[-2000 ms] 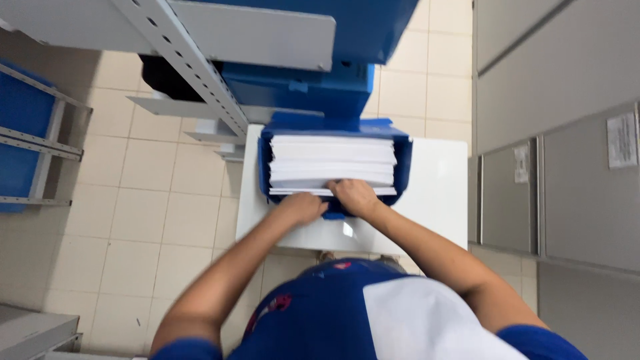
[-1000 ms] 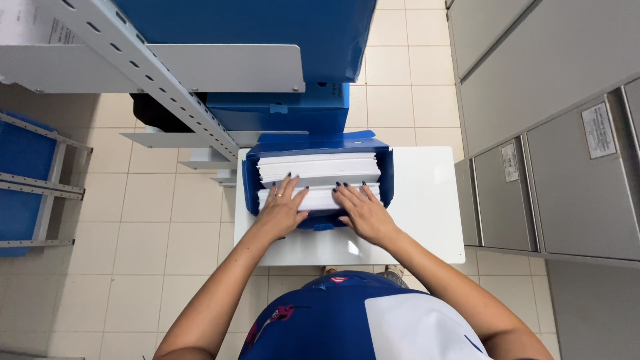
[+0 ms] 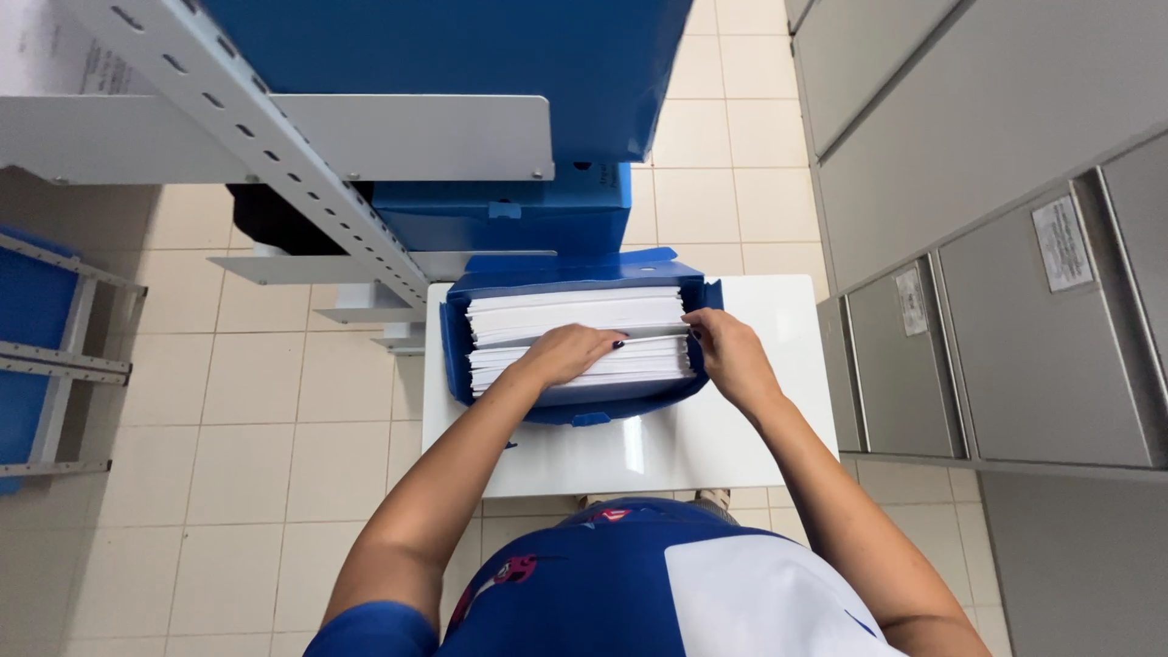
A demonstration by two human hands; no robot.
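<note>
An open blue archive box point(image 3: 584, 411) stands on a small white table point(image 3: 766, 365), its flaps raised. Inside are white paper files point(image 3: 575, 310) packed on edge, with a gap between a rear and a front group. My left hand point(image 3: 570, 354) rests across the top of the front group, its fingertips at the gap. At the right end of the files is my right hand point(image 3: 727, 351), thumb and index finger close together at the corner of the papers. Whether it pinches a sheet is hard to tell.
A white metal shelving unit point(image 3: 319, 196) with blue archive boxes point(image 3: 511, 214) rises behind and left of the table. Grey filing cabinets point(image 3: 1031, 347) with paper labels line the right side. More blue boxes on a rack point(image 3: 27, 319) are at the far left. Light tiles point(image 3: 237, 474) cover the floor.
One second ago both hands lay spread on the front papers. My right hand has since moved to the right end of the files, and my left hand lies nearer their middle.
</note>
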